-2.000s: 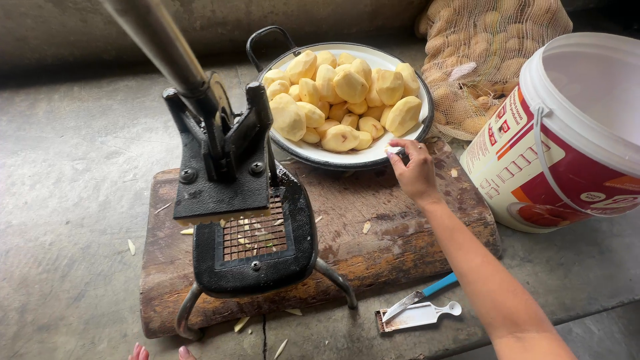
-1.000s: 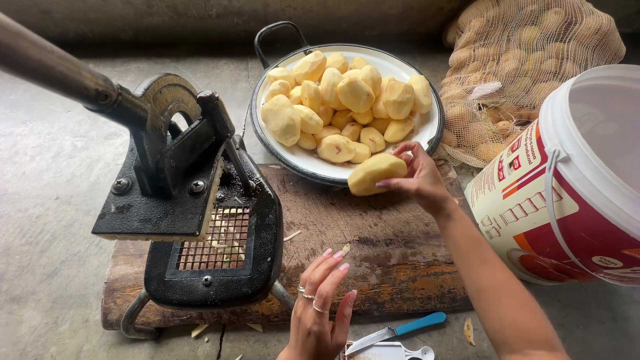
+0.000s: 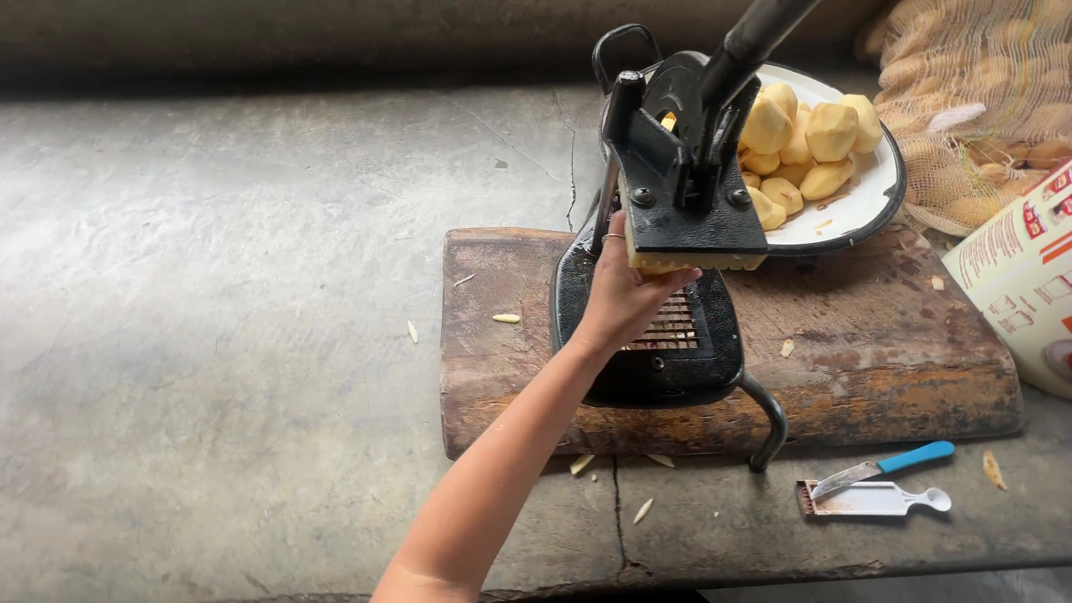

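My left hand (image 3: pixel 624 293) reaches into a black cast-metal potato cutter (image 3: pixel 662 385), between its raised press head and cutting grid (image 3: pixel 670 327). Its fingers are mostly hidden behind the head; the thumb lies along a pale yellow piece, seemingly a peeled potato (image 3: pixel 653 274), just under the toothed pusher block (image 3: pixel 712 260). The cutter's lever (image 3: pixel 758 38) rises out at the top. My right hand is not in view. Behind the cutter, peeled potatoes (image 3: pixel 829 132) are heaped in a white, black-rimmed enamel basin (image 3: pixel 875 197), partly covered by the press.
The cutter stands on a thick wooden board (image 3: pixel 871 352) on a concrete ledge (image 3: pixel 276 335). A blue-handled knife (image 3: pixel 917 456) rests across a white hand grater or peeler (image 3: pixel 871 500). A mesh sack of unpeeled potatoes (image 3: pixel 980 109) and a printed bucket (image 3: pixel 1022 293) are at right.
The right hand, which held a peeled potato beside the basin, is out of view. My left hand has moved from in front of the board into the cutter. The lever has changed angle; the view has shifted left.
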